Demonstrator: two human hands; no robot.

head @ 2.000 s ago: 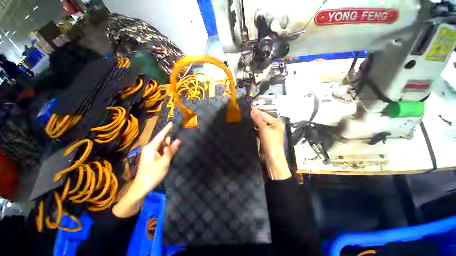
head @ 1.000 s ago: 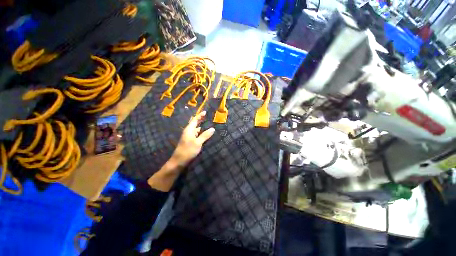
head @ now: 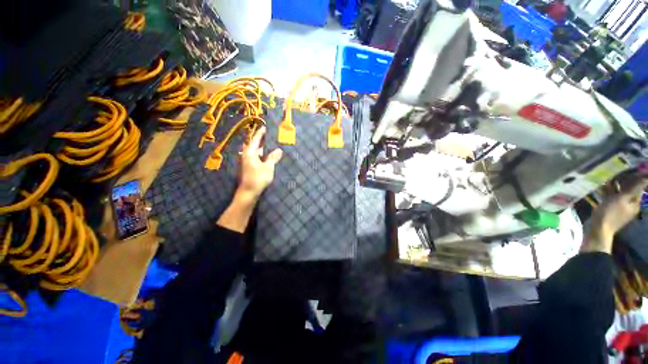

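A dark diamond-patterned bag panel [head: 305,202] lies flat left of the sewing machine [head: 497,106], with an orange-yellow handle [head: 312,77] arching from its top. More patterned panels [head: 192,192] with handles [head: 238,89] lie to its left. My left hand [head: 256,167] rests over the panels' border, thumb and fingers apart, fingertips by a handle; it grips nothing visible. My right hand [head: 618,210] is at the far right edge, beyond the machine's right end, by dark material; its fingers are blurred and any hold is unclear.
Piles of handled panels [head: 106,135] fill the left. A phone [head: 130,209] lies on tan board [head: 117,266]. Blue bins stand at lower left [head: 64,327], at bottom right [head: 469,346] and behind the panels [head: 364,70]. Green thread [head: 540,219] is at the machine's right.
The panel, held at the needle area by my right hand two seconds ago, now lies flat left of the machine. My right hand has moved to the far right. The view has turned.
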